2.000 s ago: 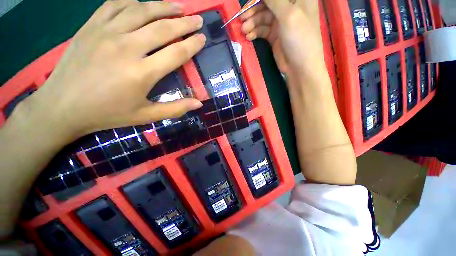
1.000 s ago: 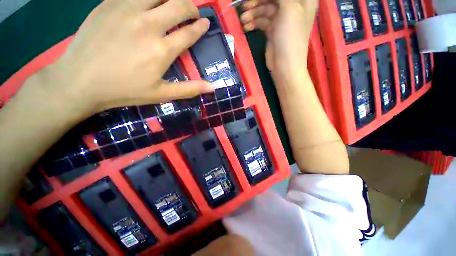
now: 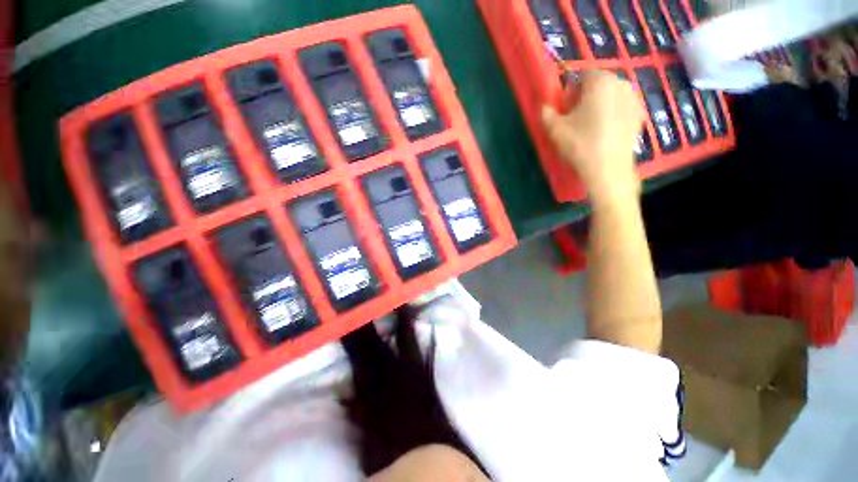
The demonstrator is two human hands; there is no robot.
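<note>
A red foam tray (image 3: 273, 198) lies in front of me with two rows of dark phone bodies, rear side up. Each phone, such as the one in the near row (image 3: 334, 247), has a small black square near its upper end. My right hand (image 3: 602, 118) is over a second red tray (image 3: 564, 179) at the right, fingers curled around slim tweezers (image 3: 558, 61), which are small and blurred. At the left edge a blurred skin-toned shape (image 3: 13, 273) seems to be my left hand or forearm; its fingers cannot be made out.
The trays lie on a green bench (image 3: 470, 80) with a pale line at the back left. Another person's dark clothing (image 3: 753, 179) and a pale sleeve (image 3: 753, 42) are at the right. A cardboard box (image 3: 743, 377) and red foam (image 3: 790, 297) are below right.
My left hand and the glossy sheet of dark squares have left the near tray, uncovering all its phones. My right hand has moved right, over the second tray. The view has shifted.
</note>
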